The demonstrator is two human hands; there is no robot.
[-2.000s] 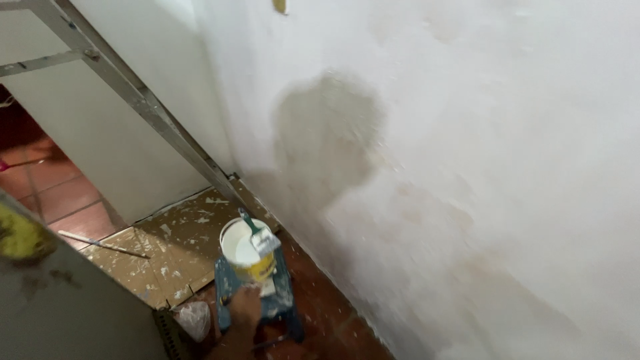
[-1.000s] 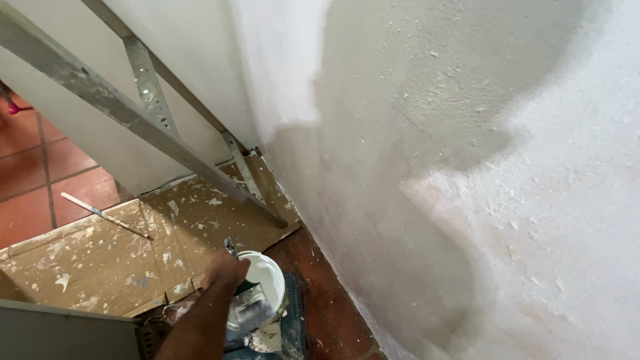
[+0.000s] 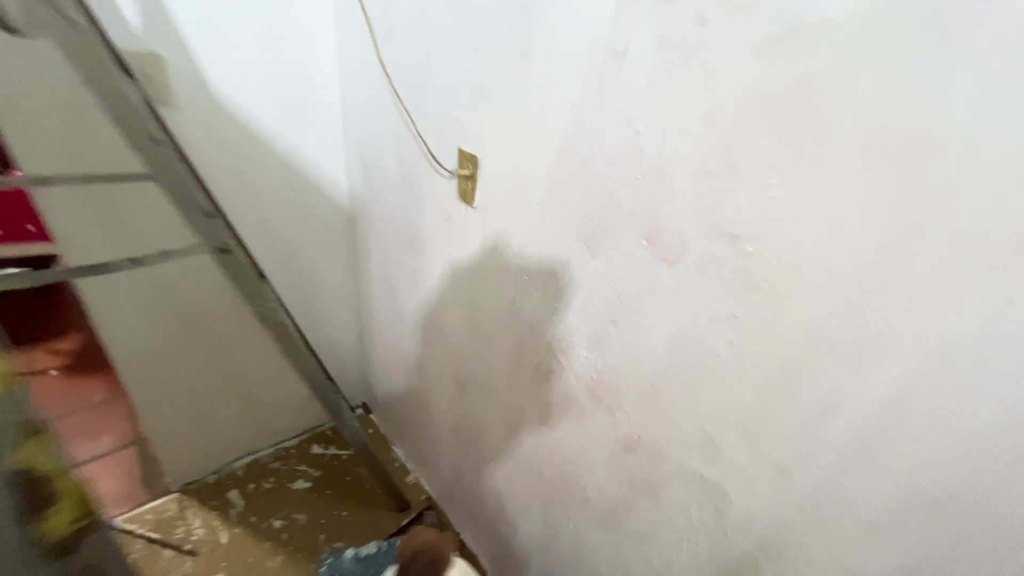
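Observation:
At the bottom edge of the head view, my left hand (image 3: 426, 550) is blurred and cut off, beside the white rim of a paint bucket (image 3: 462, 566). Its fingers and anything in them cannot be made out. A paint-spattered blue surface (image 3: 360, 558) shows just left of the hand. My right hand is out of view. The white wall (image 3: 760, 320) fills the right side, with uneven, blistered patches and a dark shadow across its lower left part. A brass-coloured outlet plate (image 3: 468, 178) on it has a plug and a pale cord (image 3: 394, 84).
A metal ladder (image 3: 268, 308) leans along the left, its foot on a paint-spattered brown floor covering (image 3: 272, 500). A thin stick (image 3: 152, 538) lies there. Reddish floor tiles (image 3: 88, 432) lie beyond, and a blurred yellow-green thing (image 3: 56, 488) is at the left edge.
One second ago, my hand was over the white bucket with a paintbrush; now only part of the hand shows at the bottom edge. The view has swung up, bringing the outlet plate and cord in.

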